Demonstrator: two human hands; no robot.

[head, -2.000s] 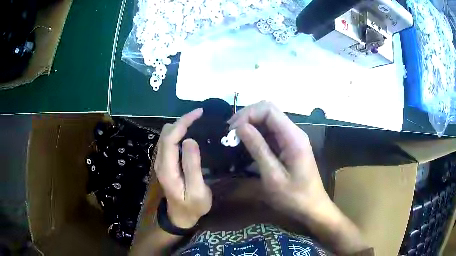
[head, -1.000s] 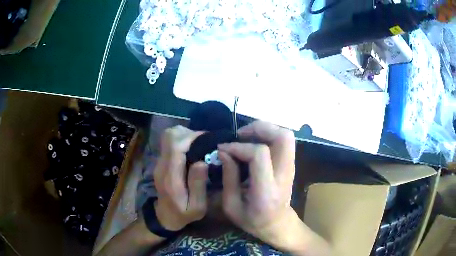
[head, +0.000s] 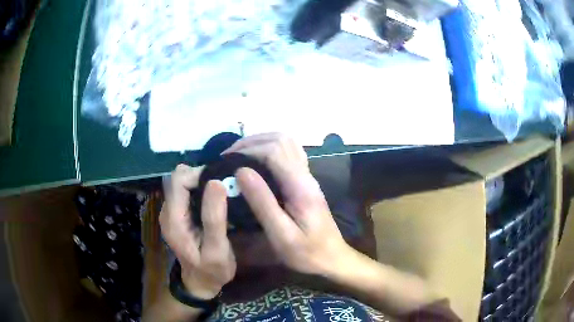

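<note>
A round black housing (head: 255,168) is held over the lap at the bench edge, with a second round black part (head: 218,143) behind it. A small white plate (head: 232,186) lies in the housing, between my two thumbs. My left hand (head: 200,229) grips the housing's left side. My right hand (head: 286,195) grips its right side, thumb at the plate. A short thin wire stands up behind the fingers. The housing's underside is hidden.
A heap of white plates (head: 182,38) lies on the bench beyond a white board (head: 371,100). The screw feeder (head: 377,25), blurred black screwdriver (head: 318,22) and blue tray (head: 462,60) stand behind. Cartons (head: 428,239) of black parts are below, left and right.
Both hands and the housing have shifted left in view as the camera moved. The thumbs have closed in around the white plate, which now sits near the housing's middle.
</note>
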